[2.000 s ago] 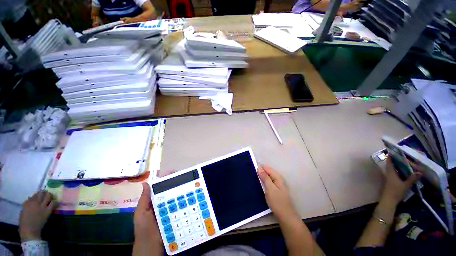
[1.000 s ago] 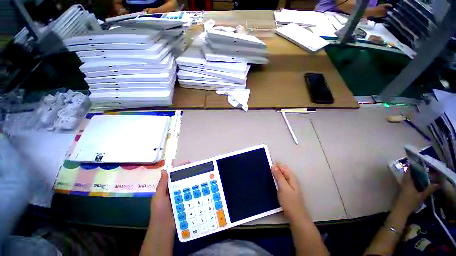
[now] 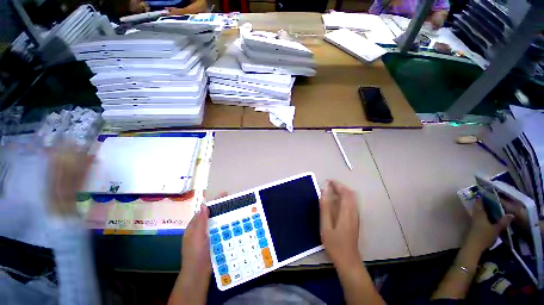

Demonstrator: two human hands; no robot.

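A white calculator (image 3: 268, 238) with blue, white and orange keys and a black writing panel is held tilted over the front edge of the bench. Its display strip shows a row of dark digits. My left hand (image 3: 195, 247) grips its left edge, with fingers partly hidden behind it. My right hand (image 3: 340, 220) is at the right edge of the black panel, slightly blurred; whether it still grips the case is hard to tell. A thin white stylus (image 3: 342, 150) lies on the bench beyond the calculator.
Tall stacks of white cases (image 3: 149, 86) stand at the back left. A dark phone (image 3: 375, 104) lies on brown cardboard (image 3: 334, 89). A white slab (image 3: 149, 165) rests on a printed sheet at left. A neighbour's blurred hand (image 3: 67, 179) reaches in there; another neighbour's hand (image 3: 480, 229) holds items at right.
The display has changed from blank to showing digits. My right hand's fingers have shifted at the case edge. The left neighbour's arm has come in over the printed sheet.
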